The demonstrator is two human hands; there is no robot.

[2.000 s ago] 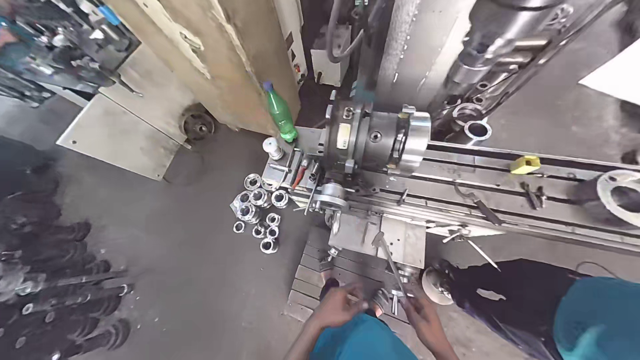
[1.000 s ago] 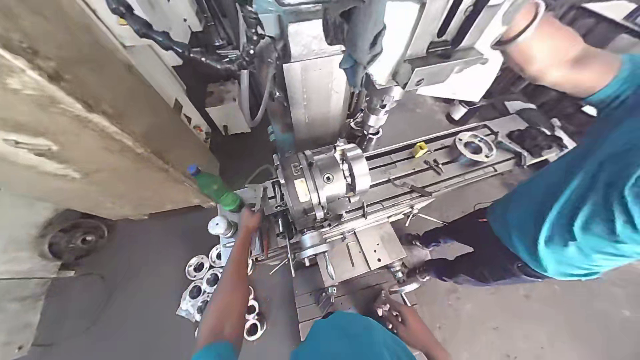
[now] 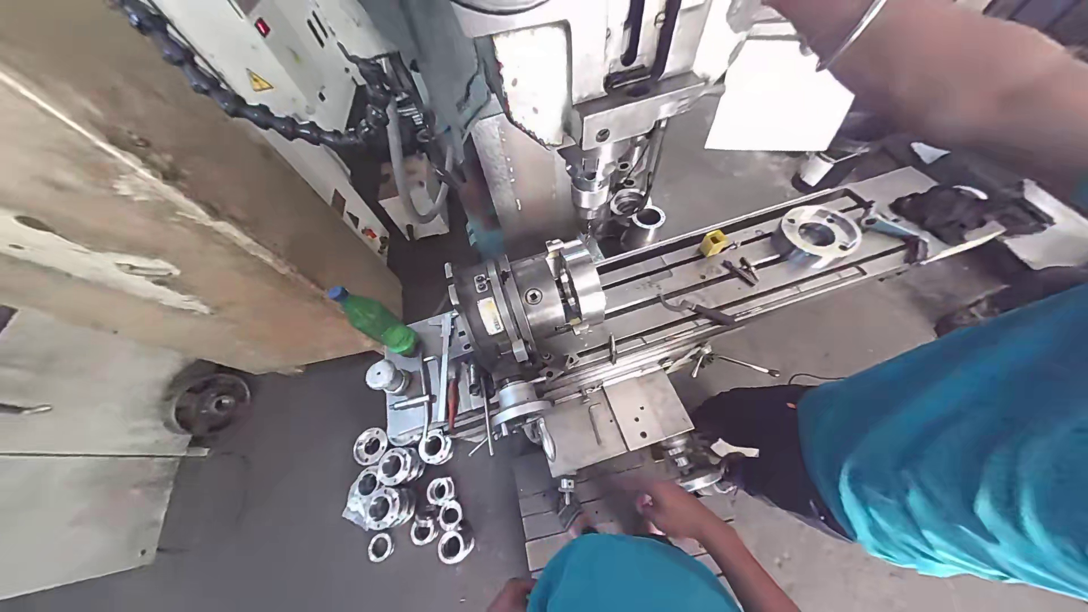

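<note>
My right hand (image 3: 671, 508) is low in front of my body, between the milling machine's knee handle (image 3: 568, 501) and a handwheel (image 3: 704, 480); its fingers are blurred, and whether it holds anything is unclear. Only a small part of my left hand (image 3: 512, 595) shows at the bottom edge, its fingers hidden. Ahead, a chuck (image 3: 585, 285) sits on a dividing head (image 3: 489, 314) on the slotted table (image 3: 629, 293). At the table's left end are a green bottle (image 3: 378, 323), a caliper (image 3: 444, 365) and a metal cylinder (image 3: 387, 376).
Several metal rings (image 3: 395, 466) lie on the floor at left. A flanged ring (image 3: 818, 234), a yellow block (image 3: 714, 243) and a dark-handled tool (image 3: 710, 314) rest on the table. A co-worker in a teal shirt (image 3: 960, 433) stands at right, one arm (image 3: 935, 76) reaching across the upper right.
My left hand has moved from beside the green bottle back to the bottom edge. The co-worker's arm reaches farther across the top right. The view has shifted.
</note>
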